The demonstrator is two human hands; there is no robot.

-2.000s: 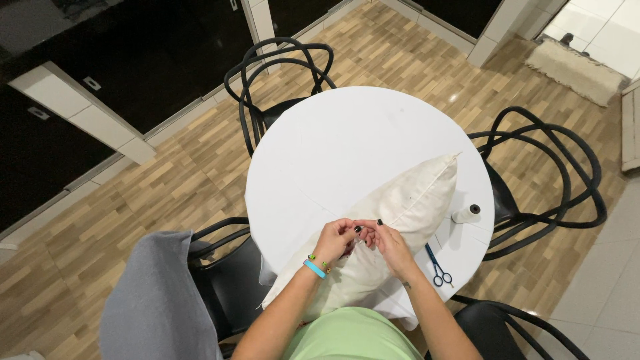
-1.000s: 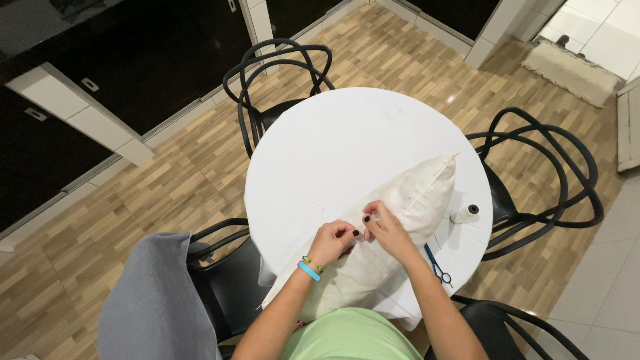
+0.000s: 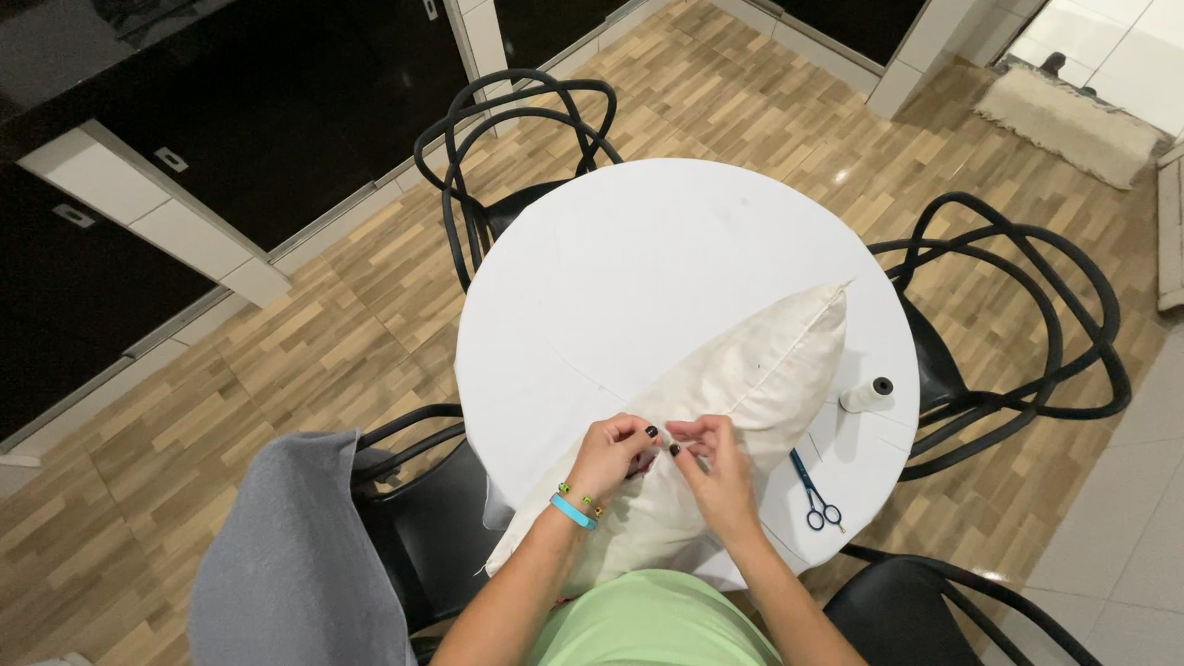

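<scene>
A stuffed cream cloth pillow lies slantwise over the near part of a round table with a white cloth. Over its seam, beside a small dark opening, my left hand pinches the fabric edge between thumb and finger. Close on its right, my right hand has thumb and forefinger near together at the same seam; whether a needle or thread is between them is too small to tell. Blue-handled scissors lie right of the pillow, and a spool of white thread stands farther right.
Black chairs with looped backs stand around the table, at the back left, right and near right. A grey cloth hangs over the near left chair. A shaggy cream rug lies by the doorway at the upper right.
My right hand has moved slightly at the seam, its fingers shifting beside my left hand. The pillow, the scissors and the spool are where they were.
</scene>
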